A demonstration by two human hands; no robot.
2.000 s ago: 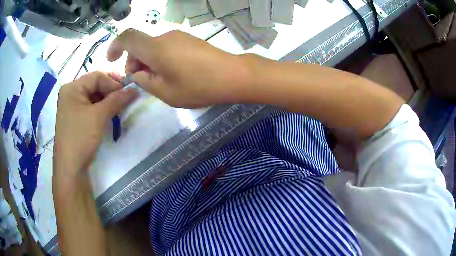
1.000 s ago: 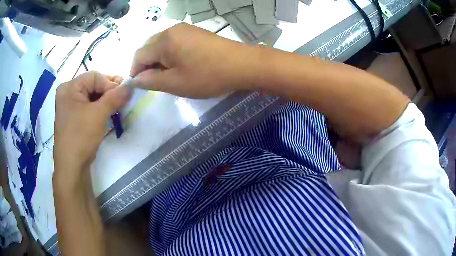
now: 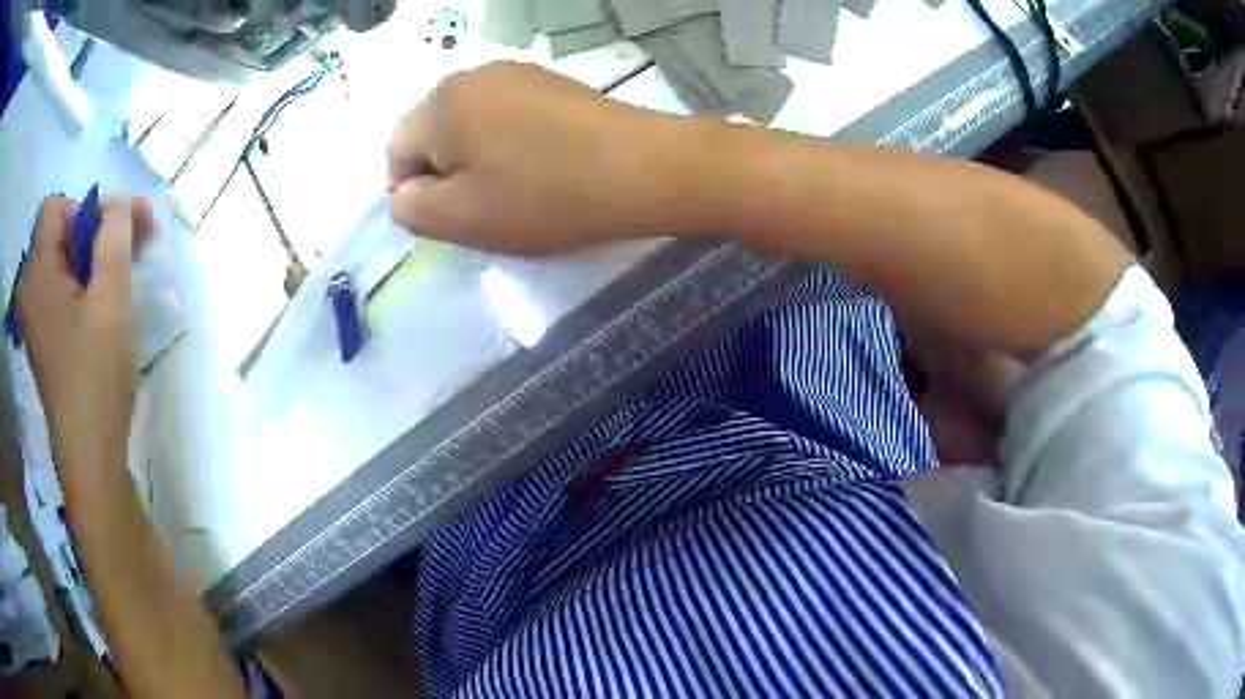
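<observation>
My left hand (image 3: pixel 89 260) is at the far left, with a royal-blue fabric piece (image 3: pixel 86 235) between its fingers; the hand is slightly blurred. My right hand (image 3: pixel 444 178) is closed below and right of the machine head, its fingertips pinching the upper end of a pale strip (image 3: pixel 369 230) that is hard to see against the white table. A small blue tab (image 3: pixel 344 317) shows below the strip; whether it is joined to the strip I cannot tell.
The sewing machine head (image 3: pixel 260 30) is at the top left. Fanned grey cut pieces (image 3: pixel 744 41) lie at the top. A grey ruler (image 3: pixel 546 369) edges the table. Black cords (image 3: pixel 1013 62) loop over the right edge. A brown fitting (image 3: pixel 294 277) sits on the table between my hands.
My left hand has let go of the pale strip and moved left to the blue pieces, where it has taken one. My right hand has stayed near its place with the strip.
</observation>
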